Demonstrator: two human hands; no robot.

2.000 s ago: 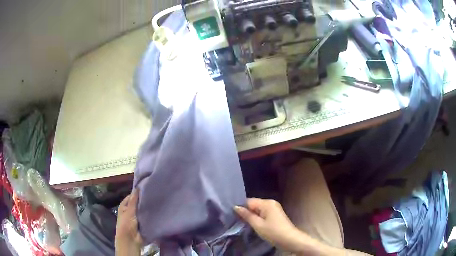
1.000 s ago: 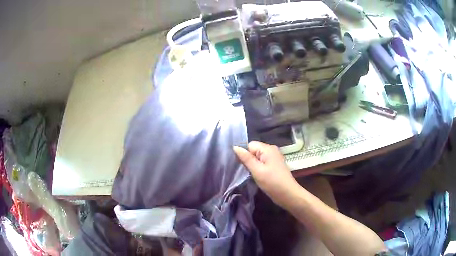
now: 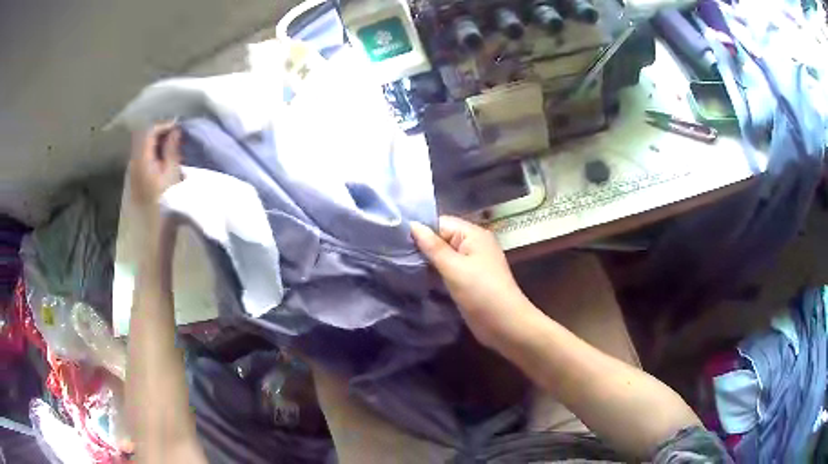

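Grey-purple cloth [image 3: 363, 290] runs from under the bright lamp area down over the table edge to the lap. My right hand [image 3: 463, 263] pinches its right edge between thumb and fingers, just below the machine. My left hand [image 3: 159, 163] is raised at the upper left, holding cloth near its fingers; glare blurs it. White cloth pieces [image 3: 241, 227] hang from the purple cloth near my left hand. The overlock machine [image 3: 508, 113] stands behind, with dark knobs and a green label. The needle area is washed out by light.
Snips [image 3: 681, 125] lie right of the machine, near a small green tray [image 3: 713, 101]. Blue-purple cloth [image 3: 781, 136] hangs over the table's right end. A blue-grey bundle [image 3: 781, 390] lies at lower right. Bagged red and white material [image 3: 82, 381] is at lower left.
My left hand, out of clear view a second ago, has come up to the left, lifting cloth. White pieces have moved up with it. My right hand remains at the cloth's right edge.
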